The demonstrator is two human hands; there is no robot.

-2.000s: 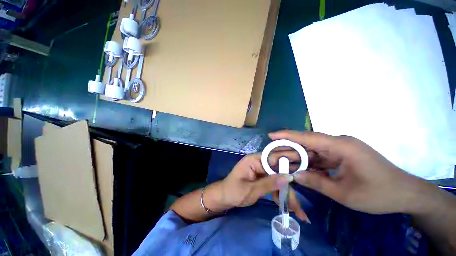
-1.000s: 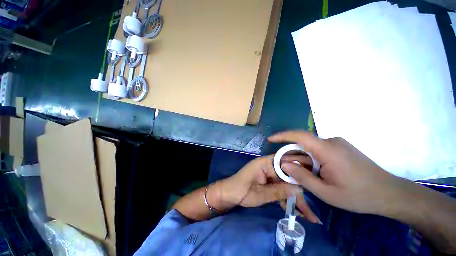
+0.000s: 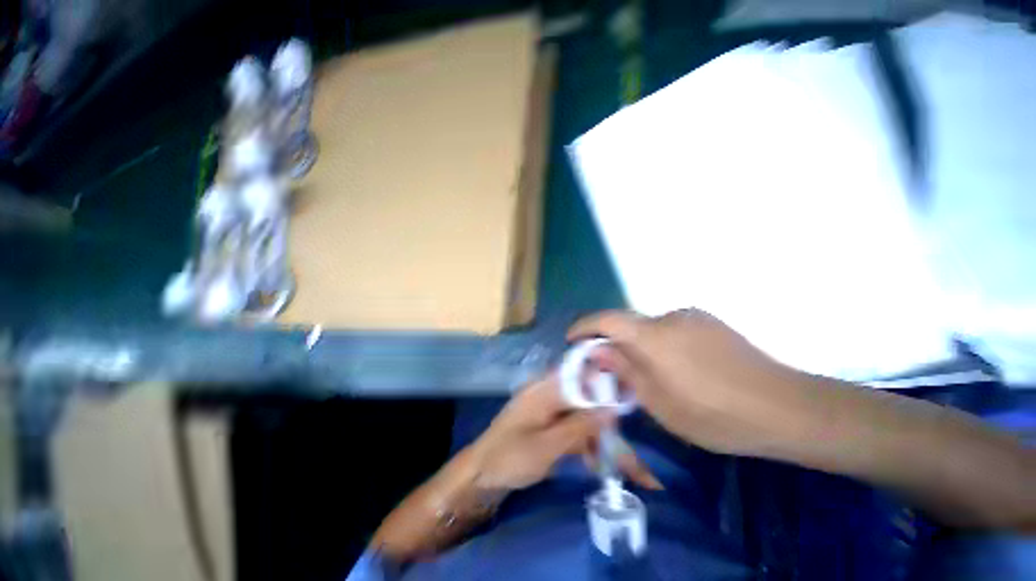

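Note:
A white ring-headed plastic part [image 3: 615, 516] is held upright above my lap, its ring up between my hands and its cup end hanging low. The view is blurred. My left hand [image 3: 528, 440] is shut on the part near the ring and stem. My right hand [image 3: 710, 380] is closed around the ring from the right, with fingertips at its upper and right edge. Whether a separate thin ring lies on the ring head cannot be told. Several similar parts [image 3: 252, 166] lie on the left edge of the cardboard.
The tan cardboard [image 3: 415, 182] lies on the green bench at the left of the middle. A bright stack of white sheets [image 3: 773, 216] covers the right, with more sheets [image 3: 994, 170] beyond it. The bench edge [image 3: 398, 361] runs behind my hands. Upright cardboard [image 3: 119, 482] stands low at left.
The camera view has turned, so more white sheets show at right. My hands and the held part appear further left in the picture. Both hands remain at the ring.

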